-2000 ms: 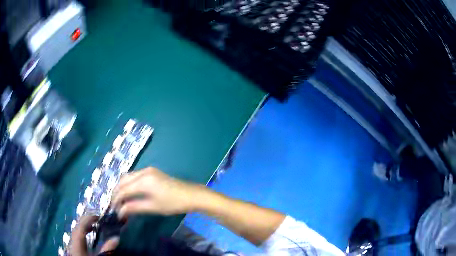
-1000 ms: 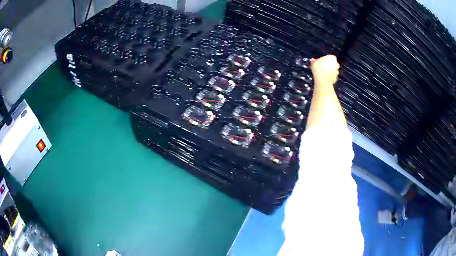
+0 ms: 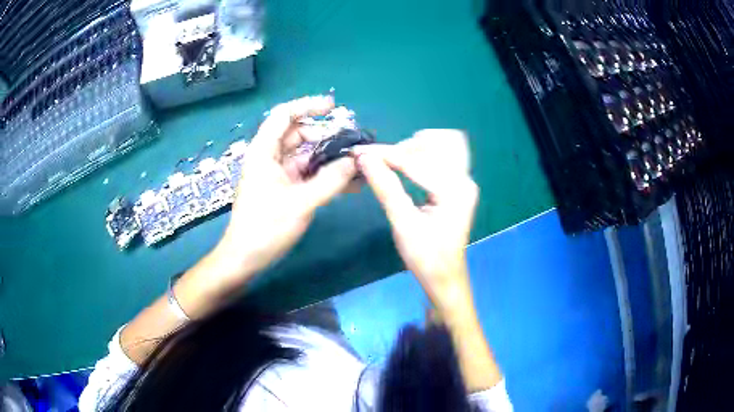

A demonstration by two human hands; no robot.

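My left hand (image 3: 278, 173) holds a small dark assembly (image 3: 338, 145) between thumb and fingers, above the green mat. My right hand (image 3: 426, 185) has its thumb and index fingertip pinched at the right edge of that assembly; whether they grip a thin lead is too blurred to tell. A row of circuit boards (image 3: 193, 193) lies on the mat to the left, running behind my left hand. A few board parts also show just beyond my left fingers.
A pale screw feeder (image 3: 233, 76) stands at the upper left. Stacked clear blister trays (image 3: 72, 121) are at the far left. Black blister trays (image 3: 547, 129) with small parts stand at the right. The green mat (image 3: 402, 56) ends at a front edge above the blue floor (image 3: 531, 298).
My right hand has come back from the black trays on the right to meet my left hand at the small assembly. The view has turned left, bringing the board row and feeder into sight.
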